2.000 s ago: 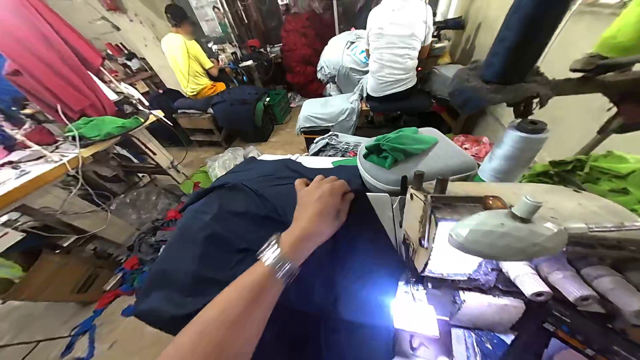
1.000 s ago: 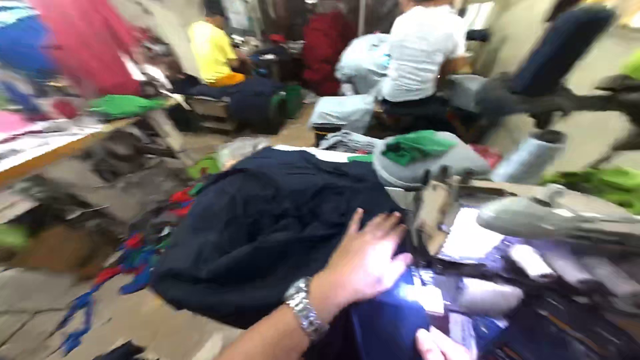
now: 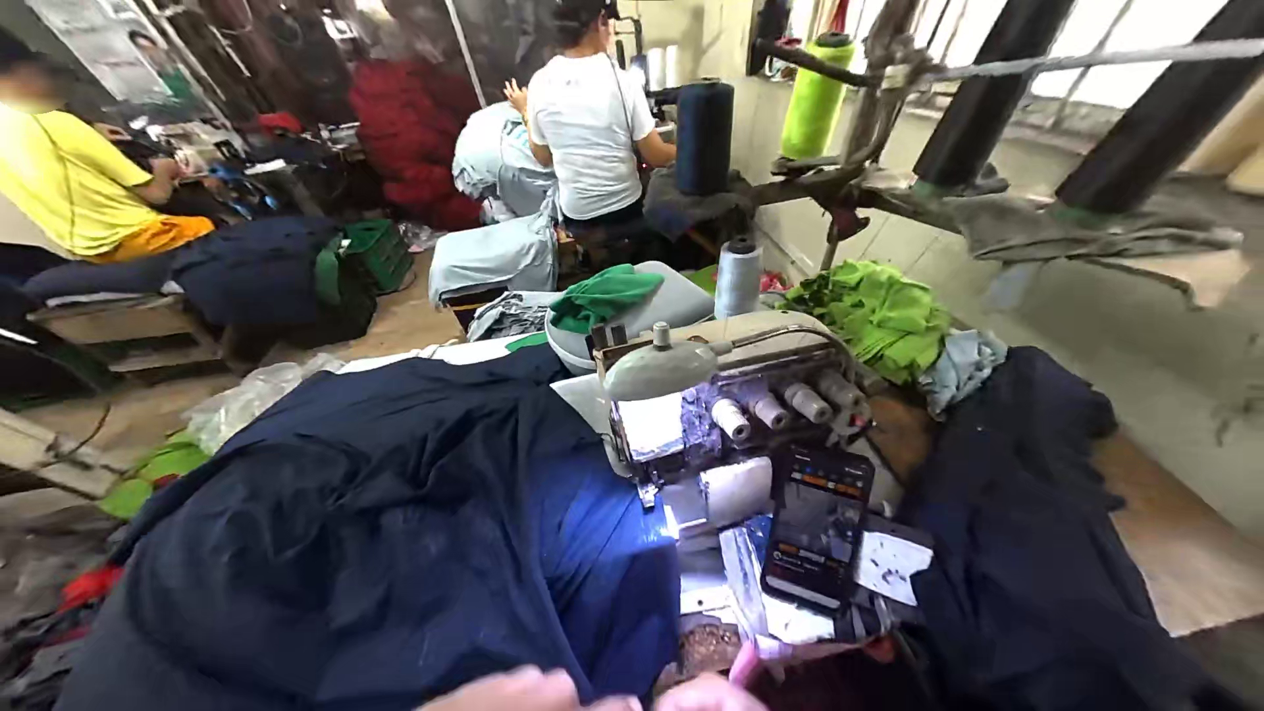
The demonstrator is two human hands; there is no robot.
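Note:
Navy blue fabric (image 3: 395,523) lies spread over the left of the sewing table, its right part reaching the lit needle area of an overlock sewing machine (image 3: 731,375). At the bottom edge of the view my left hand (image 3: 513,691) is partly seen over the navy fabric. My right hand (image 3: 706,694) is beside it, also cut off by the edge, close to a small pink thing (image 3: 745,662). The fingers of both hands are mostly hidden. A smartphone (image 3: 818,523) with a lit screen leans at the front right of the machine.
More navy fabric (image 3: 1037,533) lies right of the machine, by lime green cloth (image 3: 874,316). Behind it are a thread cone (image 3: 738,278) and green cloth (image 3: 604,298) on a grey rounded surface. A person in white (image 3: 590,128) and a person in yellow (image 3: 69,168) sit farther back.
My left hand has moved off the middle of the navy fabric, down to the bottom edge near my right hand. The view has swung to the right.

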